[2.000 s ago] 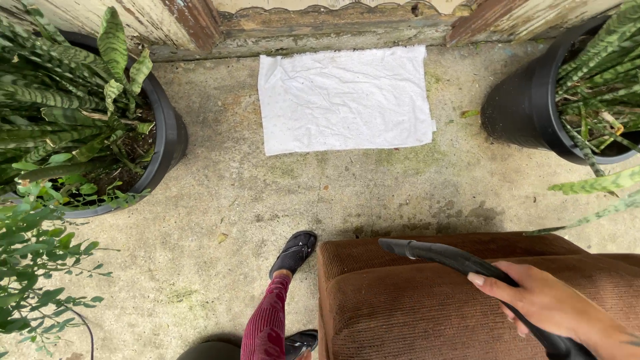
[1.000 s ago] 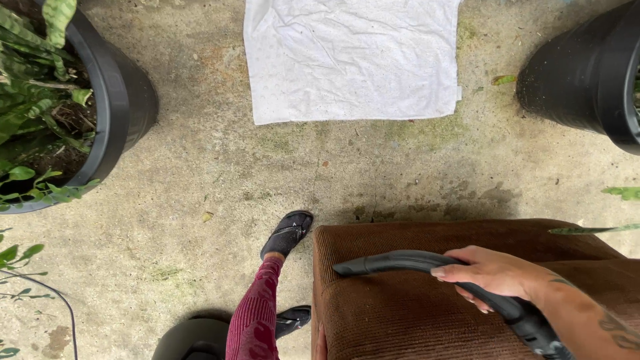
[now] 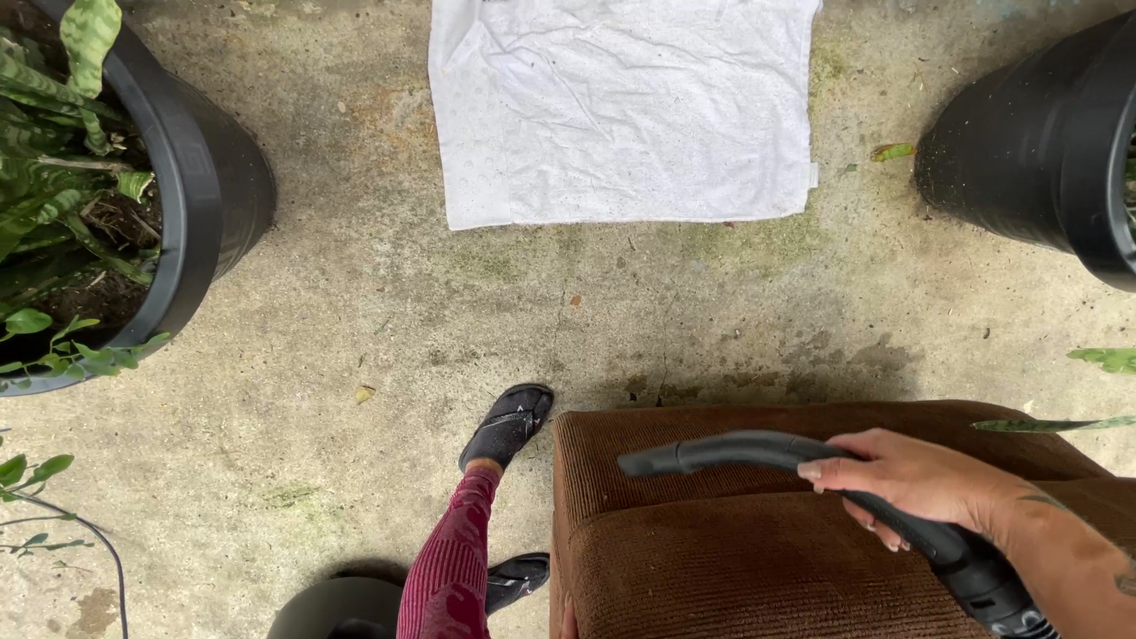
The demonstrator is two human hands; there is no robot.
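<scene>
My right hand [image 3: 914, 484] grips the curved black plastic wand of a vacuum cleaner [image 3: 754, 448]. The wand's narrow tip lies at the left part of a brown corduroy upholstered seat [image 3: 710, 568], close to the seam beside the raised cushion. From the wand's lower end a hose fitting runs out at the bottom right. Of my left hand [image 3: 569, 619] only a sliver of finger shows, against the seat's left side at the bottom edge; what it does is hidden.
A white towel [image 3: 621, 115] lies on the stained concrete floor [image 3: 355, 461]. Black plant pots stand at left [image 3: 213, 177] and right [image 3: 1003, 151]. My sandalled feet are left of the seat, near a dark round object [image 3: 342, 608]. A thin cable [image 3: 115, 559] runs at lower left.
The wand tip has moved from above the seat's far left edge onto its upholstery, then a little to the right. The view has tipped downward.
</scene>
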